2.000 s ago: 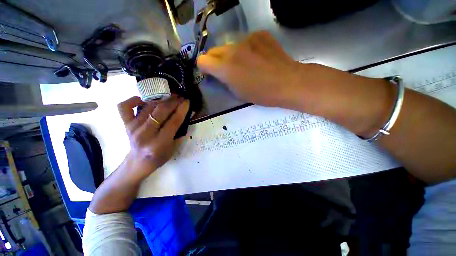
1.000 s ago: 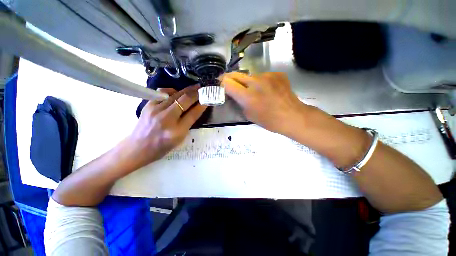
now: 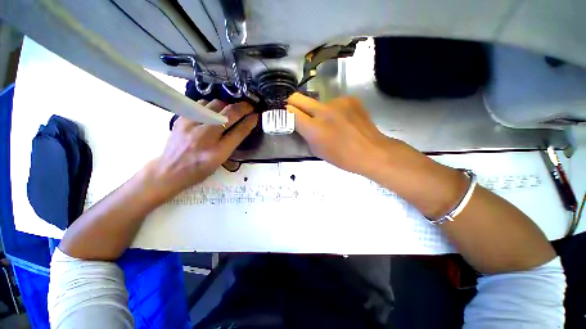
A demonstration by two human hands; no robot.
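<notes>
A black piece (image 3: pixel 182 120) lies at the needle area, mostly hidden under my left hand and behind the machine parts. My left hand (image 3: pixel 204 142) lies over it with bent fingers, left of the white ridged knob (image 3: pixel 278 121). My right hand (image 3: pixel 331 128) is just right of the knob, its thumb and index fingertips close together beside the needle area. Whether the right fingertips hold the piece is hidden. The presser foot and needle are hidden behind the knob and round black tension discs (image 3: pixel 276 82).
The pale sewing machine head (image 3: pixel 417 19) spans the top. A stack of black panels (image 3: pixel 59 172) lies on the white table (image 3: pixel 289 222) at left. A black fuzzy pad (image 3: pixel 430 67) sits on the steel bed. Thread snips (image 3: pixel 560 180) lie at right. A blue bin (image 3: pixel 154 286) is below left.
The view has turned and shifted since the earliest frame. My left hand has moved slightly left of the knob with the black piece. A thin dark loop now shows at the steel bed's front edge.
</notes>
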